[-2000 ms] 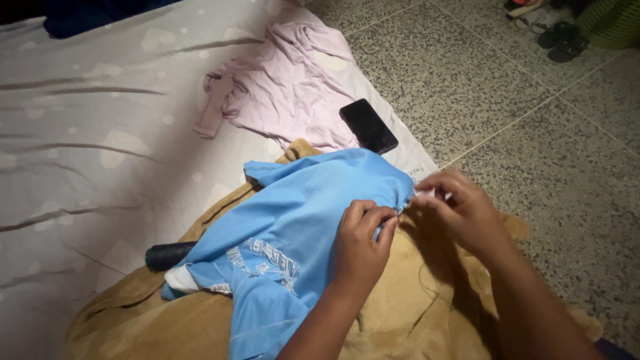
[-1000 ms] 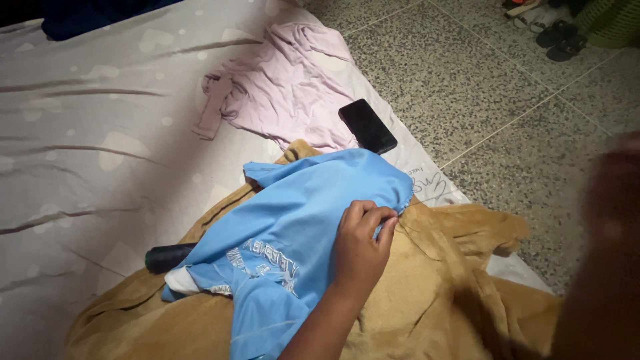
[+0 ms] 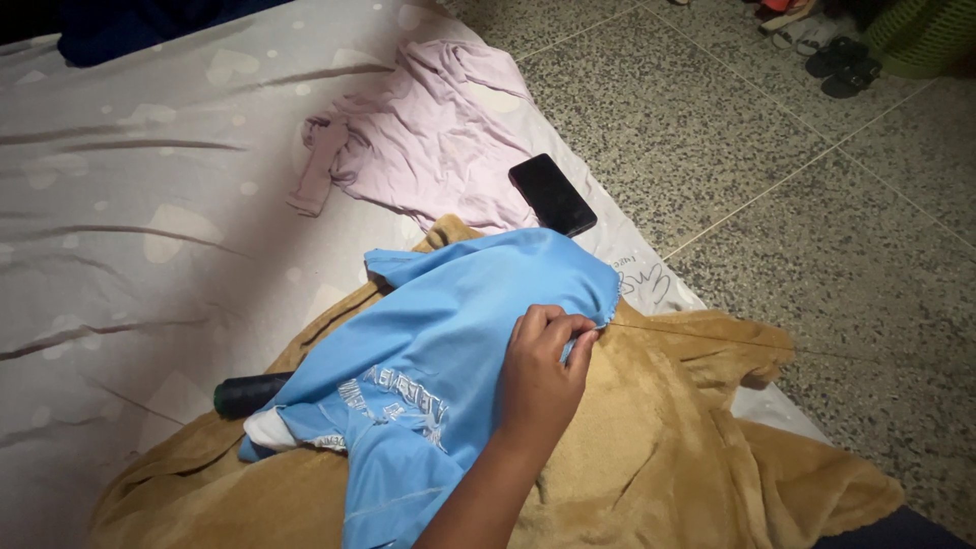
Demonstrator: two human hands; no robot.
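My left hand (image 3: 550, 358) pinches the edge of a blue garment (image 3: 457, 305) between thumb and fingers. The garment is turned so that the back of its white embroidered lettering shows, and it lies over a tan plush cloth (image 3: 610, 457). From the pinched edge a thin dark thread (image 3: 686, 329) stretches off to the right, across the plush cloth and over the floor. My right hand is out of the picture. A spool of dark thread (image 3: 248, 394) lies at the garment's left side, partly under it.
A black phone (image 3: 553, 194) rests beside a crumpled pink garment (image 3: 450, 137) on the heart-patterned bedsheet (image 3: 191, 229). Beyond the bed's edge is a speckled floor (image 3: 732, 168) with dark sandals (image 3: 842, 67) and a green basket (image 3: 919, 34). Dark blue cloth (image 3: 137, 27) lies at the top left.
My right hand was close to the left at the garment's edge, then moved away to the right and out of view. The left hand has kept its pinch in about the same place.
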